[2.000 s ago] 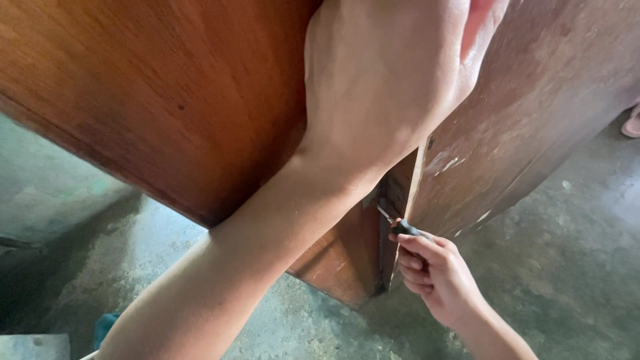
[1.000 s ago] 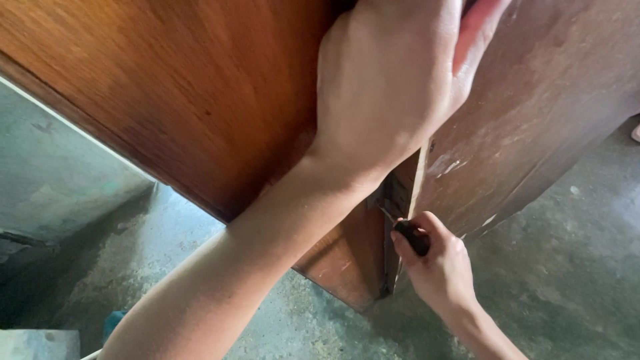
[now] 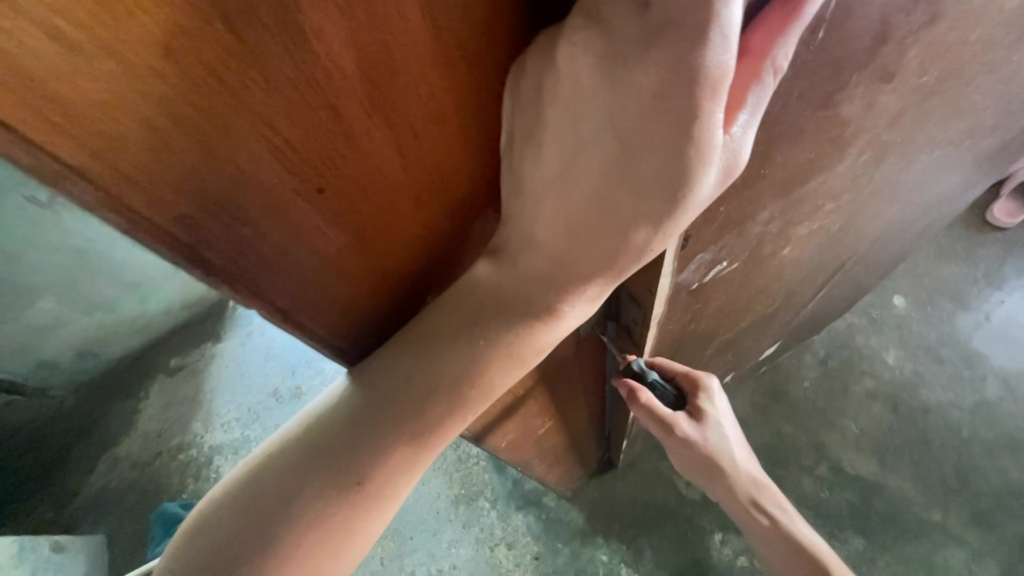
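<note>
My right hand (image 3: 692, 412) holds a screwdriver (image 3: 656, 384) by its dark handle. The screwdriver's short shaft points up and left into the narrow gap beside the pale edge of a brown wooden panel (image 3: 808, 184), low down, where a metal strip, perhaps a hinge, shows in shadow. My left hand (image 3: 620, 136) is large in the upper middle, over the meeting line of that panel and a reddish-brown wooden door (image 3: 264, 144). Its fingertips are out of the frame, so what they touch is hidden. The left forearm crosses in front of the door's lower part.
Below lies a grey concrete floor (image 3: 904, 448). A greenish wall (image 3: 72, 288) stands at the left. A pink slipper or foot (image 3: 1006, 204) shows at the right edge. At the lower left are a pale block (image 3: 52, 556) and a blue item (image 3: 166, 528).
The fingers of my right hand have shifted their grip on the screwdriver's handle, and the handle lies at a different angle. My left hand stays in about the same place.
</note>
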